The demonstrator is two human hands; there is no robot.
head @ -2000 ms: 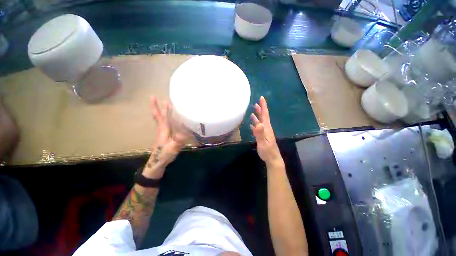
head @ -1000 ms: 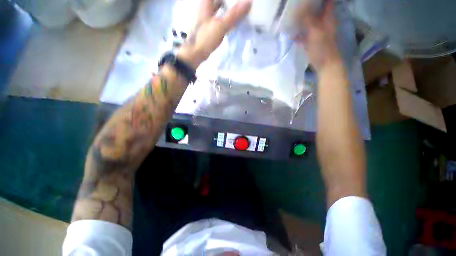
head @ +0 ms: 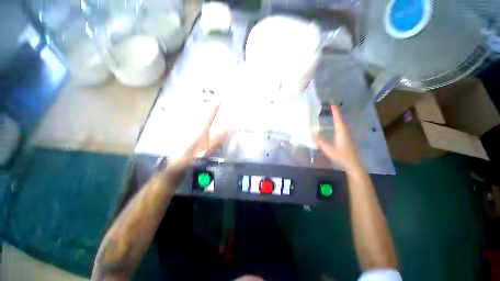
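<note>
The white housing (head: 282, 49) sits at the back middle of the machine's silver plate (head: 351, 99), overexposed and blurred. My left hand (head: 205, 140) is over the plate's front left, fingers apart, holding nothing. My right hand (head: 340, 140) is over the plate's front right, fingers apart, holding nothing. Both hands are nearer to me than the housing and not touching it. The front panel has a green button (head: 204, 180) at left, a red button (head: 266, 186) in the centre and another green button (head: 326, 190) at right. Glare hides detail on the plate.
White bowl-shaped parts (head: 138, 60) with clear covers stand on cardboard (head: 82, 121) at left. A fan (head: 438, 49) with a blue centre stands at the right rear. An open carton (head: 455, 123) lies below it. A small white object (head: 215, 17) is at the plate's back left.
My hands were at the white housing at the top of the view; they are now apart and drawn back from it. The housing rests on the plate. Earlier it was at the cardboard on the bench.
</note>
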